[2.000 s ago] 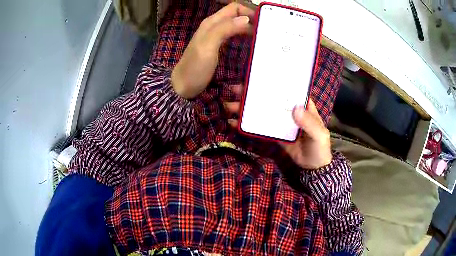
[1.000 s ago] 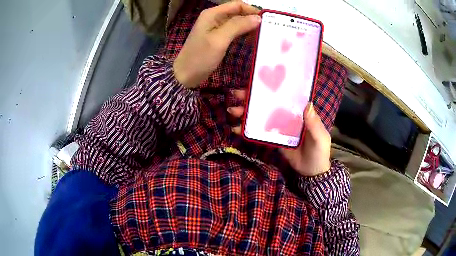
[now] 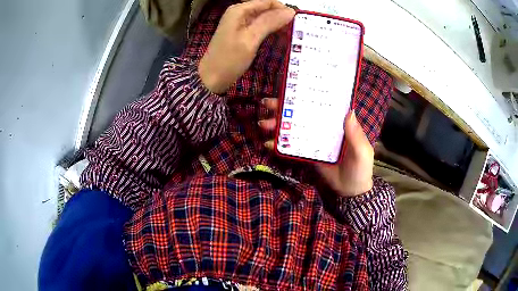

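A smartphone (image 3: 319, 88) in a red case is upright over the lap, its lit screen showing a list of rows with small icons. My right hand (image 3: 355, 156) holds its lower part, thumb at the right edge and fingertips showing past the left edge. My left hand (image 3: 238, 45) is beside the upper left corner, its fingertips at that corner. It does not grip the phone; whether it touches is unclear. Parts of its fingers are hard to make out.
The white table (image 3: 420, 51) with its wooden edge curves along the upper right. A slim black tool (image 3: 478, 38) lies on it. A tray (image 3: 493, 190) with red-handled scissors is at the right. Khaki cloth (image 3: 443, 227) lies at lower right, with more khaki (image 3: 169, 17) at upper left.
The screen has gone from nearly blank white, through pink hearts, to a list. My left fingertips have moved right to the phone's corner. My right hand keeps hold.
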